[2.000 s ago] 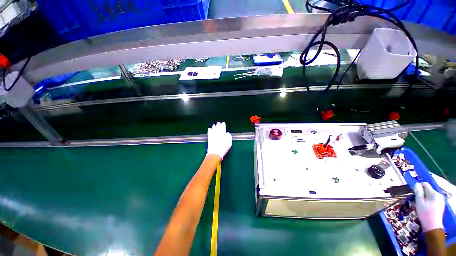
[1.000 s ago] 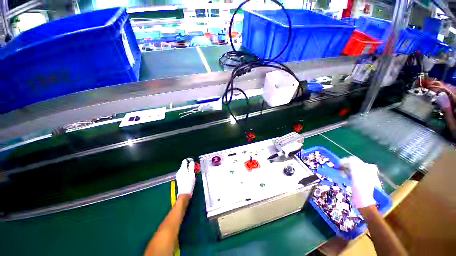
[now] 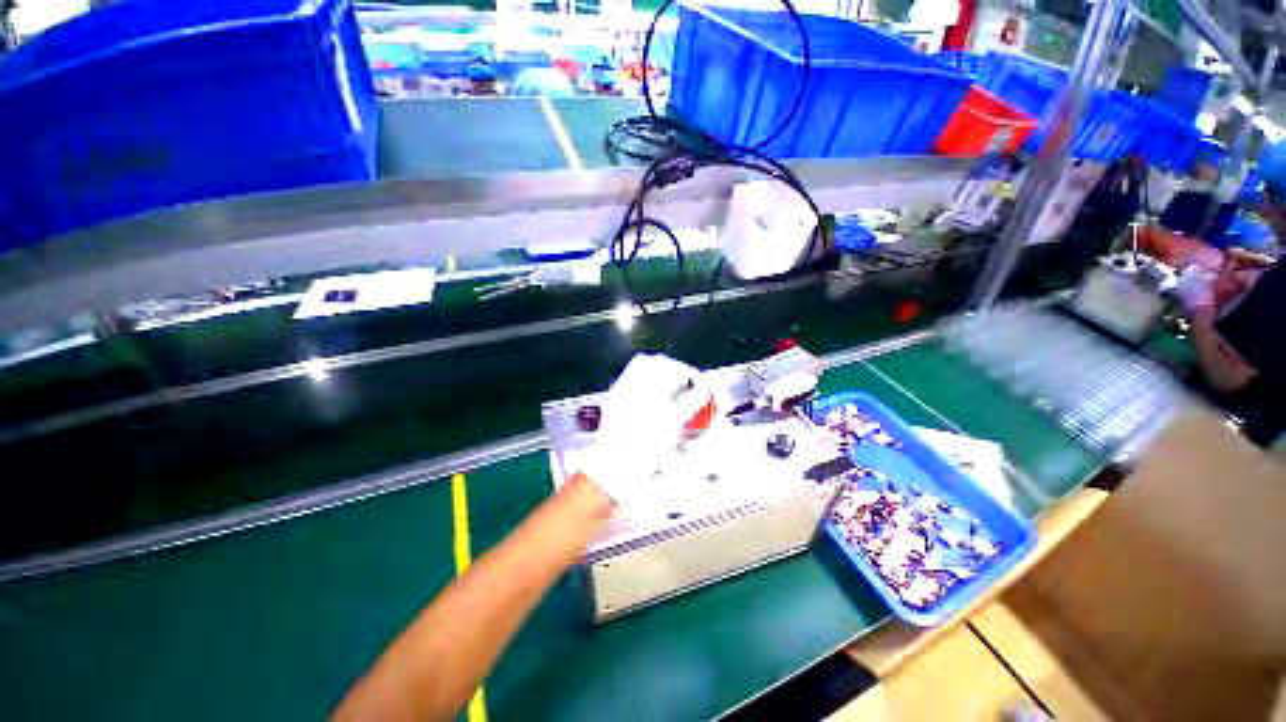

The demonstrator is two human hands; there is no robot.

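Note:
The silver-white metal box fixture (image 3: 705, 549) stands on the green bench. My left hand (image 3: 642, 423), in a white glove, is over the left and middle part of its top. A bright red piece (image 3: 701, 416) shows beside the fingers at mid-top; the hand covers its surroundings, and whether the fingers hold anything cannot be told. A dark red button (image 3: 588, 418) is left of the hand. The silver clamp (image 3: 780, 378) and black knob (image 3: 781, 446) are at the right end. The blue tray (image 3: 1013, 553) of small mixed parts is right of the fixture. My right hand is not in view.
The dark belt (image 3: 184, 451) runs behind the fixture, with a red part (image 3: 907, 312) on it. A white item (image 3: 966, 459) lies by the tray. A brown carton (image 3: 1185, 550) is lower right. Clear plastic trays (image 3: 1065, 381) and another person (image 3: 1248, 332) are at right. Black cables (image 3: 680, 172) hang above.
My left hand has moved from the red part at the belt edge onto the fixture top. My right hand has left the tray and the picture. The view has shifted.

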